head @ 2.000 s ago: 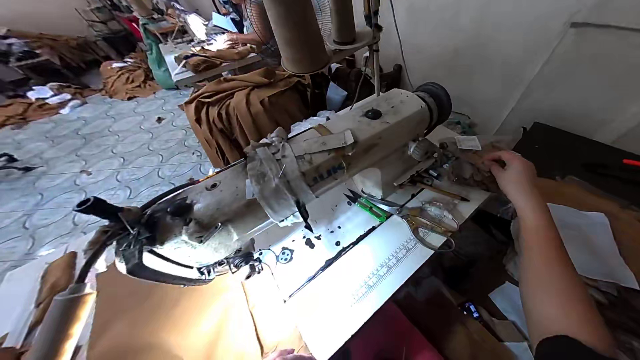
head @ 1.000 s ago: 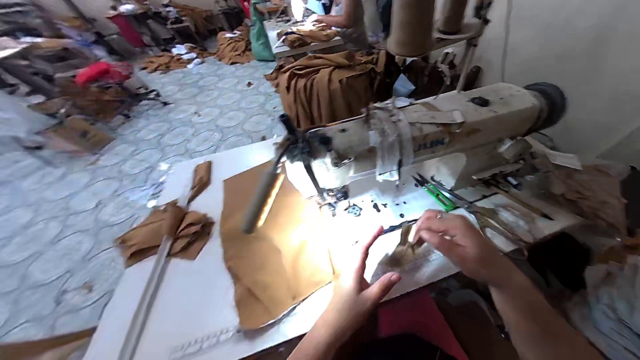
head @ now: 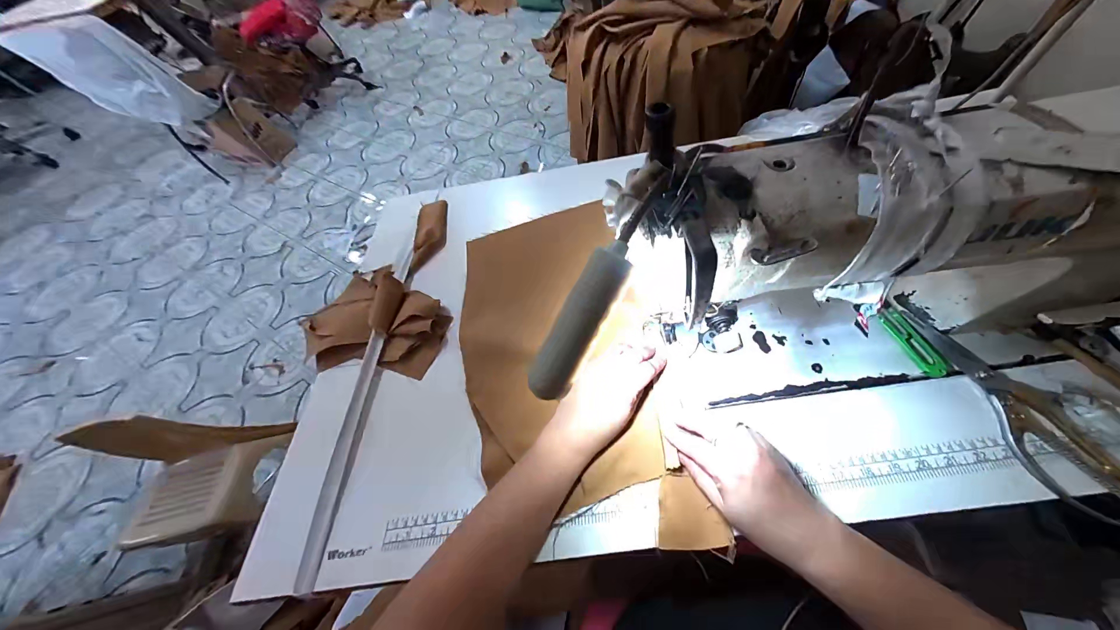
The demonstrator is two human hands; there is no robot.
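A large brown fabric panel point(head: 525, 306) lies on the white table left of and under the needle area of an industrial sewing machine point(head: 787, 201). My left hand point(head: 608, 394) rests flat on the panel just in front of the presser foot point(head: 678, 332). My right hand point(head: 744, 472) grips a small brown fabric piece point(head: 691, 512) by the panel's right edge, its fingertips near the needle area. A foam-covered lever point(head: 579, 322) hangs over the panel. Glare washes out the fingertips and the stitching point.
Folded brown pieces point(head: 420, 337) lie at the table's left over a clear plastic strip point(head: 341, 472). Green-handled snips point(head: 914, 341) and large scissors point(head: 1032, 429) lie at the right. A printed ruler scale point(head: 910, 464) runs along the front edge. Brown fabric point(head: 665, 70) is heaped behind.
My right hand has come from the machine's right side to the fabric near the needle. My left hand has moved onto the brown panel. The view has swung left.
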